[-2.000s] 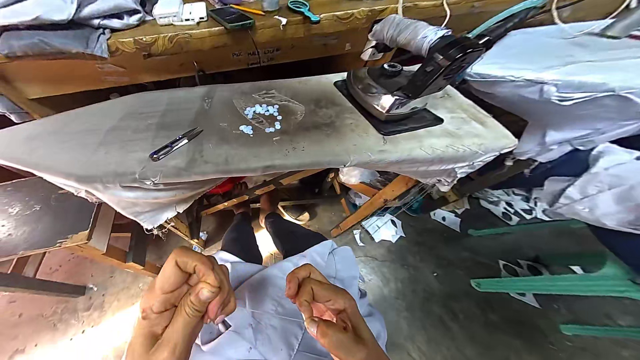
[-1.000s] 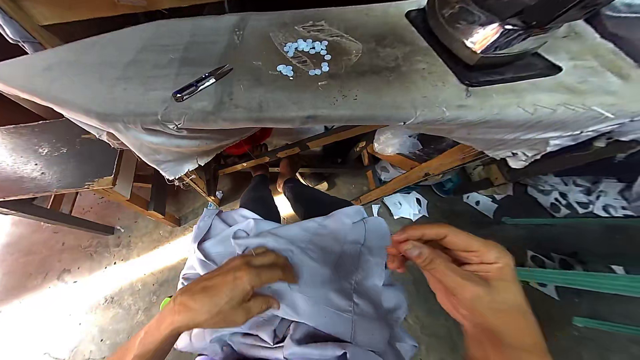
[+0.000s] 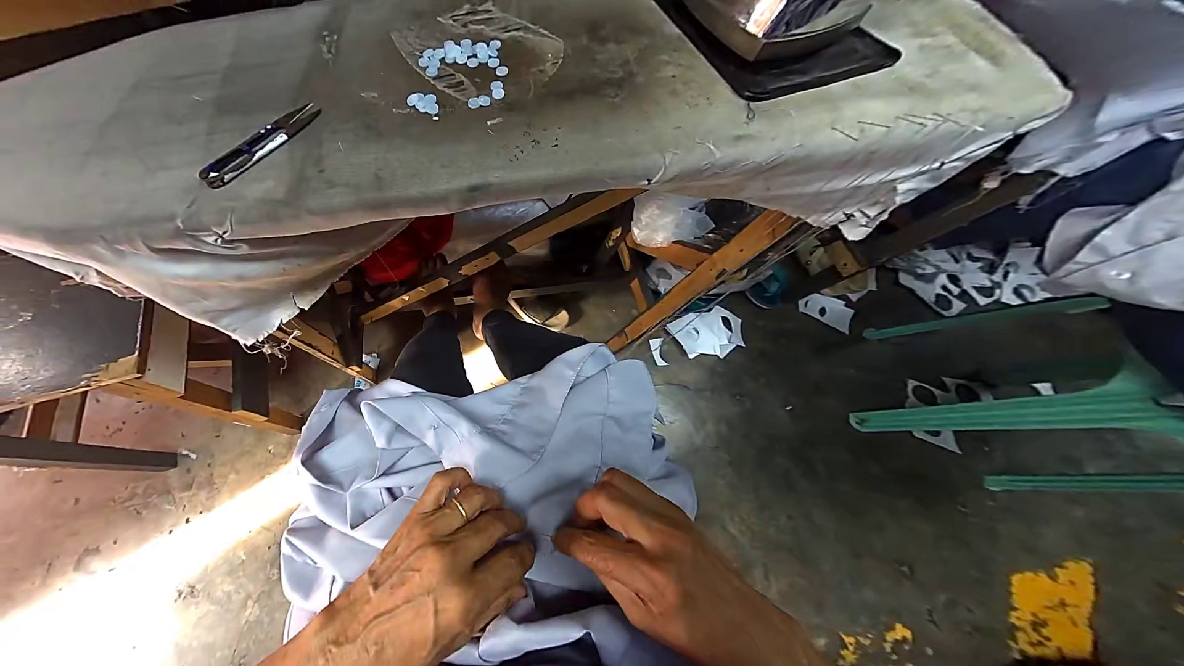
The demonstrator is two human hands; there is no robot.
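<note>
A light grey-blue fabric garment (image 3: pixel 546 435) lies bunched across my lap. My left hand (image 3: pixel 453 555) wears a ring and has its curled fingers closed on the garment's cloth. Just right of it, my right hand (image 3: pixel 638 555) pinches at the same cloth between thumb and forefinger; whether a needle or thread is there is too small to tell. On the cloth-covered board ahead lie small pale blue buttons (image 3: pixel 462 54) in a loose ring, and thread snips (image 3: pixel 259 146) to their left.
The padded board (image 3: pixel 592 139) spans the view ahead, with an iron (image 3: pixel 777 23) on a black rest (image 3: pixel 814 74) at its right. Wooden braces (image 3: pixel 712 273) stand below. A green plastic chair (image 3: pixel 1017 416), paper scraps (image 3: pixel 708 331) and a dark wooden bench (image 3: pixel 65 333) flank my legs.
A second ago my right hand was raised beside the garment; now it has come in to the cloth, close to my left hand. Two seconds ago both hands were held up apart above my lap.
</note>
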